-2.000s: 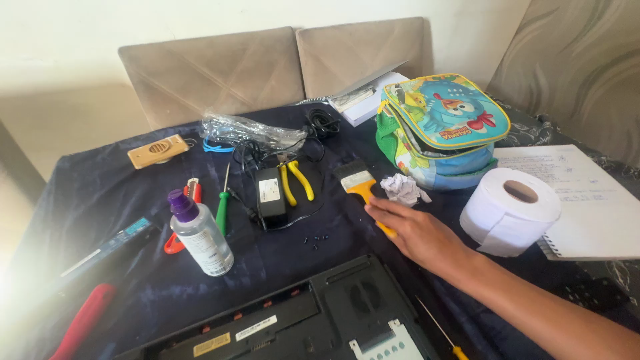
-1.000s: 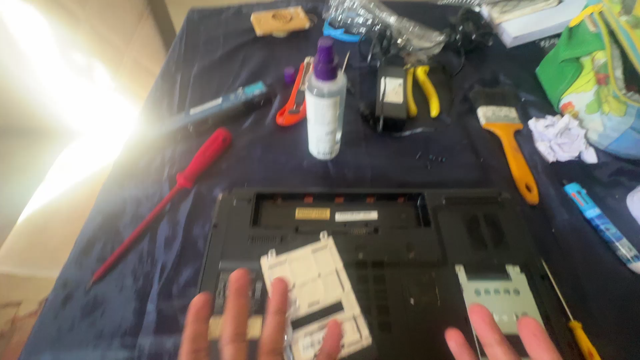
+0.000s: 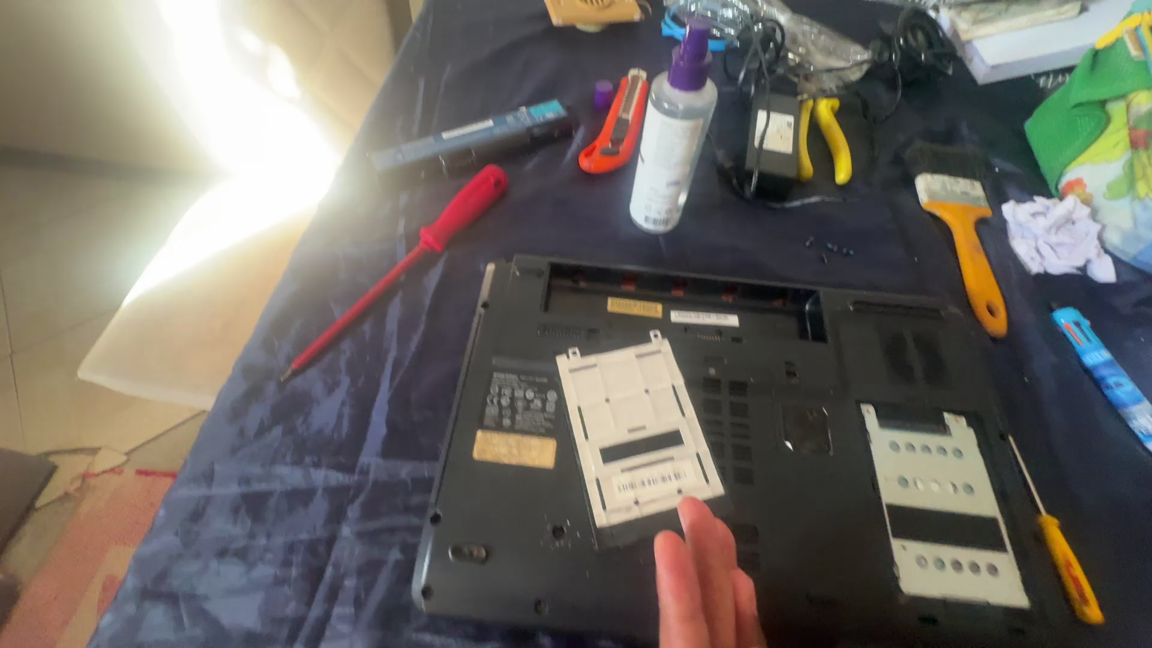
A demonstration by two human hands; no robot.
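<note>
My right hand is at the lower edge, its fingers extended and holding nothing, just below a pale metal drive bracket with slots and a label. That bracket lies loose and tilted on the underside of a black laptop. A second perforated metal bracket sits in a bay at the laptop's right. Along the back, the battery bay is uncovered. A small yellow-handled screwdriver lies by the laptop's right edge, and a long red screwdriver to its left. My left hand is out of view.
Behind the laptop are a laptop battery, a red utility knife, a spray bottle, a black power adapter, yellow-handled pliers and small screws. A paintbrush, crumpled paper and a blue packet lie right.
Two seconds ago a hand was at the paintbrush, which now lies free. One second ago both hands were over the laptop's near side; now only one shows. The view has swung down and left.
</note>
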